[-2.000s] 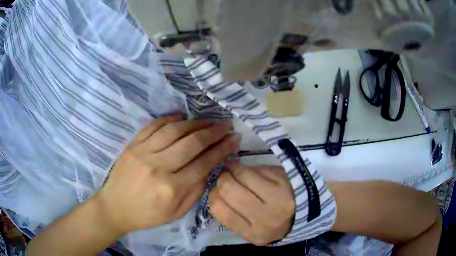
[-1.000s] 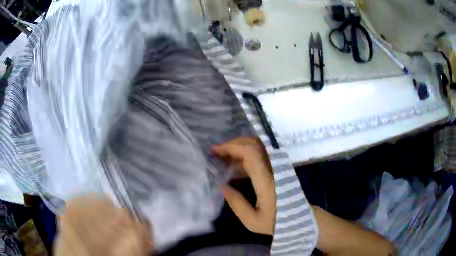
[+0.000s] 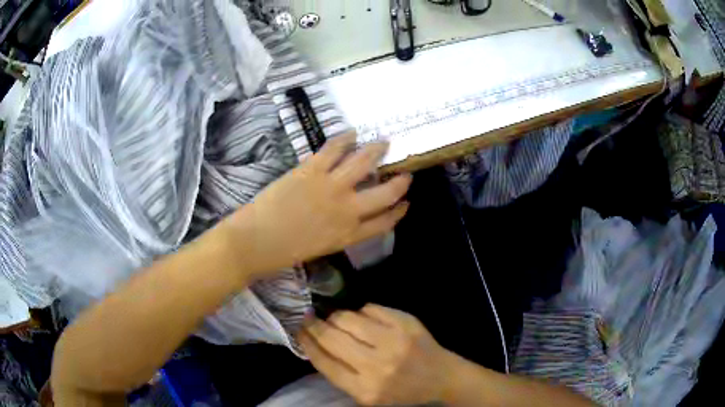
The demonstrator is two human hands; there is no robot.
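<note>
The striped skirt with its sheer overlayer (image 3: 131,151) lies heaped over the table's left part and hangs over the front edge. The striped waistband (image 3: 286,71) runs along its right side with a black label (image 3: 306,119) facing up. My left hand (image 3: 318,199) reaches across at the table's front edge, its fingers spread just below the label; whether it pinches cloth is not clear. My right hand (image 3: 374,350) is lower, below the table edge, its fingertips closed on the lower edge of the striped cloth.
Black snips (image 3: 403,32), part of the scissors' handles (image 3: 474,6) and a blue-ended pen (image 3: 547,9) lie on the machine bed. A ruler tape (image 3: 509,95) runs along the brown-edged table. Striped and sheer cloth (image 3: 636,294) is heaped below right.
The view has shifted right and down; the machine head is out of frame. The skirt has been turned and pulled toward the front edge. My left hand has moved up beside the label, my right hand lower.
</note>
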